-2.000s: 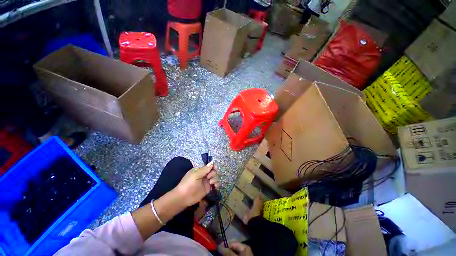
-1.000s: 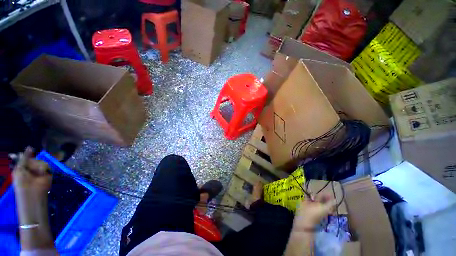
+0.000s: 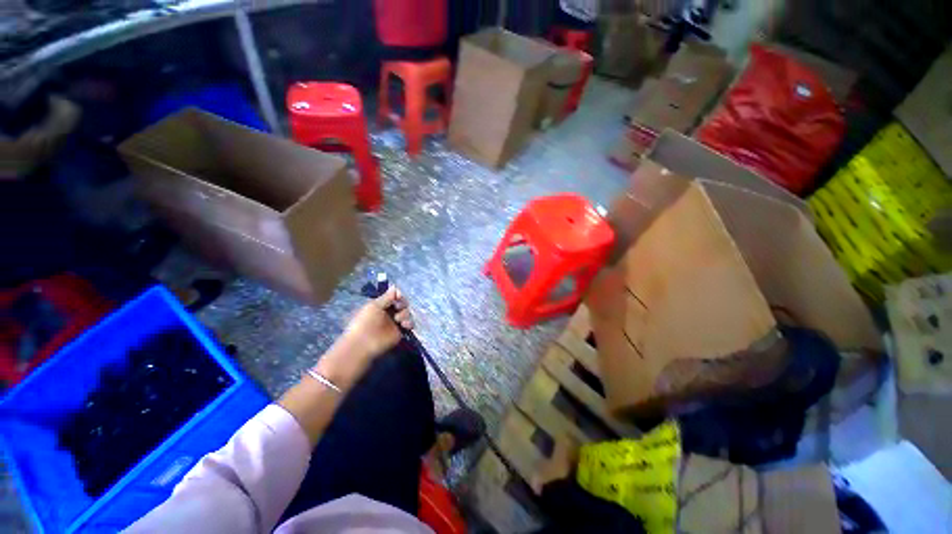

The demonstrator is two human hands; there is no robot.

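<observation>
My left hand (image 3: pixel 378 321) is closed around one end of a black cable (image 3: pixel 444 378), in front of my left knee. A small dark end with a light tip sticks up above the fingers. The cable runs from the hand down to the right, over the floor and pallet side, towards my right leg. Its far end is hidden or out of view. My right hand is not in view.
A blue tote (image 3: pixel 172 469) with dark pieces stands at left. A red stool (image 3: pixel 553 256) is ahead. A large carton (image 3: pixel 679 302) with black cables (image 3: pixel 767 391) over its edge stands on a wooden pallet (image 3: pixel 532 422) at right. An open carton (image 3: pixel 235 214) lies beyond the tote.
My left hand has moved from over the blue tote to the front of my knee, holding the cable. My right hand has left the picture. The view has shifted.
</observation>
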